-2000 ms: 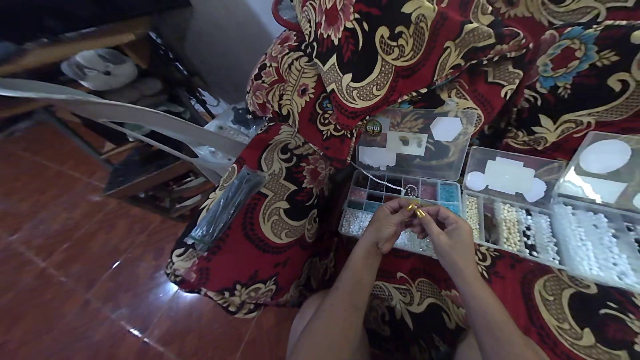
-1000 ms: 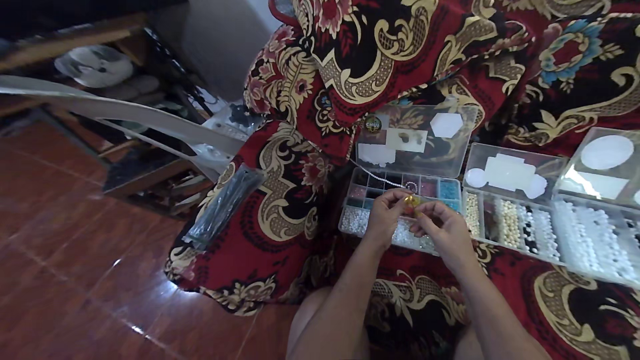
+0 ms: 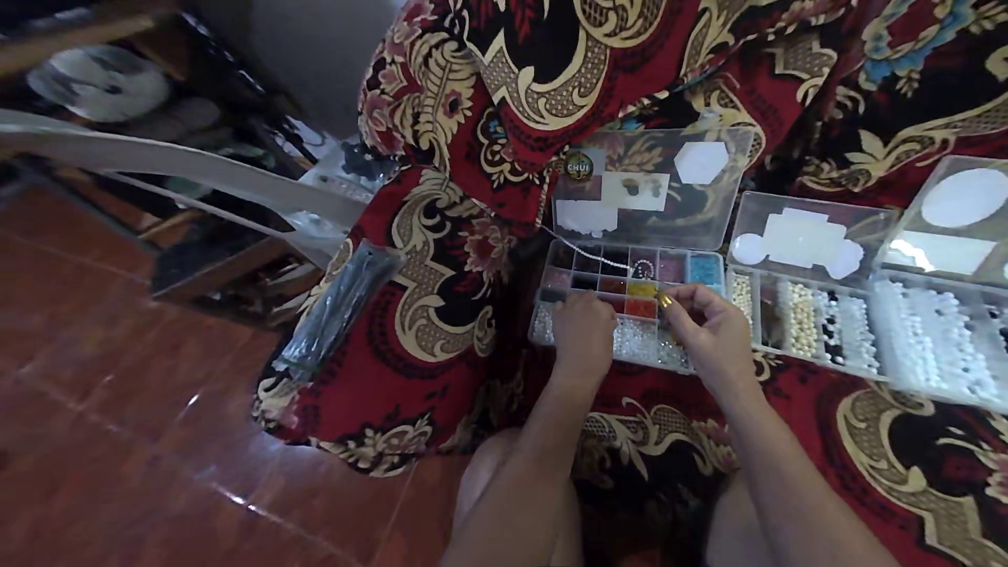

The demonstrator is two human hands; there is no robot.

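A clear plastic compartment box of small beads lies with its lid raised on a patterned red, black and gold cloth. My left hand reaches into its left compartments; its fingertips are hidden, so whether it grasps anything cannot be told. A small shiny gold-coloured piece is at the fingertips of my right hand, over the box's right side. Yellow beads and orange beads fill cells between the hands. A strand of small white beads trails over the back cells, its end coiled.
More clear boxes with pearl-like and white beads sit open at right. A plastic bag of dark, thin items lies on the cloth at left. Beyond it are a pale curved chair part, a wooden shelf and a red tiled floor.
My hands were close together at the gold-coloured piece; they have since moved apart. The left one has gone left to the compartments, while the piece stays at my right fingertips.
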